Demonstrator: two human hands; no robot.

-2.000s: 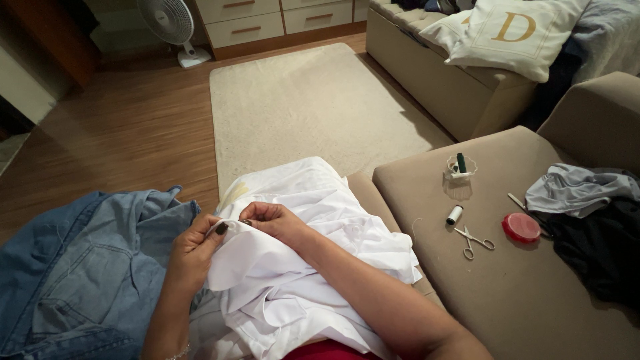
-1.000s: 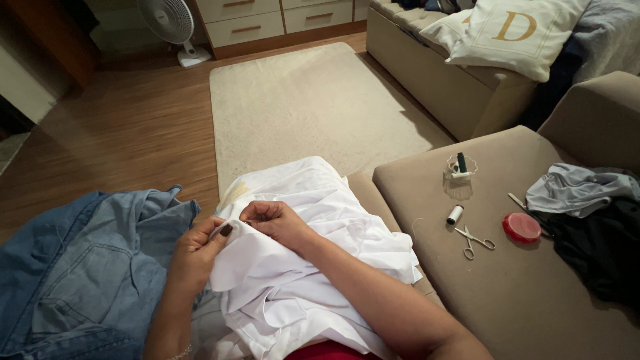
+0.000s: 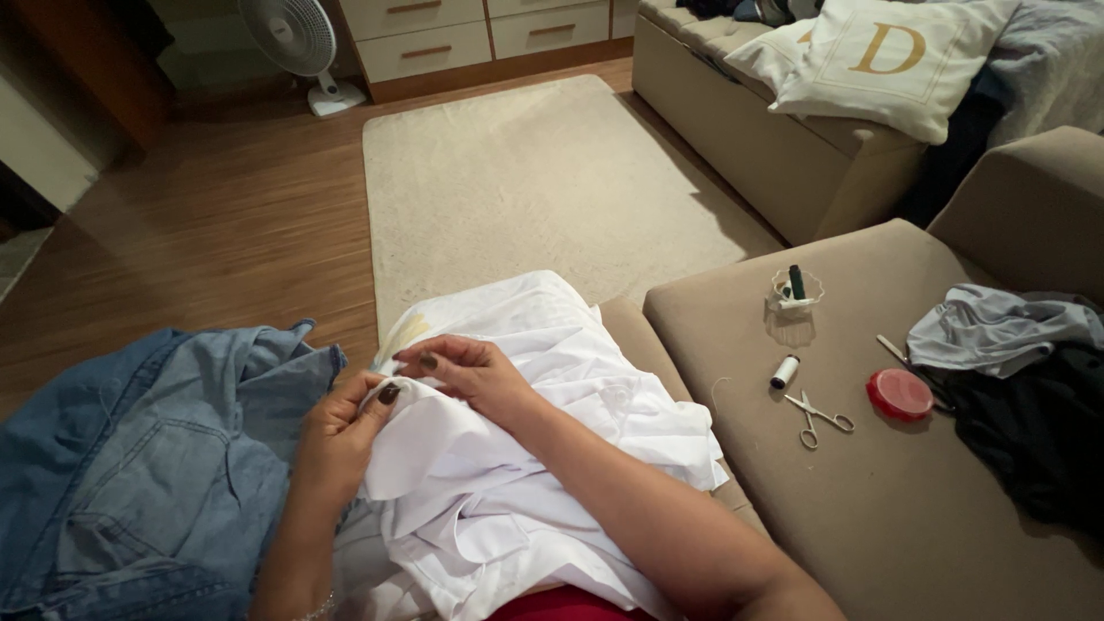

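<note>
A white cloth garment [image 3: 517, 466] lies bunched over my lap, with a yellowish patch near its far left part. My left hand [image 3: 349, 423] pinches a raised edge of it between thumb and fingers. Close beside, to the right, my right hand [image 3: 470, 375] has its thumb and fingertips together at the same fold; whether a needle is between them is too small to tell. On the sofa seat at the right lie a spool of white thread [image 3: 785, 372], small metal scissors [image 3: 818, 417] with blades slightly apart, and a round red container [image 3: 900, 394].
Blue denim [image 3: 155, 466] is heaped at the left. A clear scalloped cup [image 3: 795, 291] with a dark spool stands on the sofa [image 3: 690, 302]. Grey cloth [image 3: 1000, 332] and black cloth [image 3: 1035, 431] lie at the right. Beyond are a pale rug [image 3: 535, 190] and a white fan [image 3: 293, 39].
</note>
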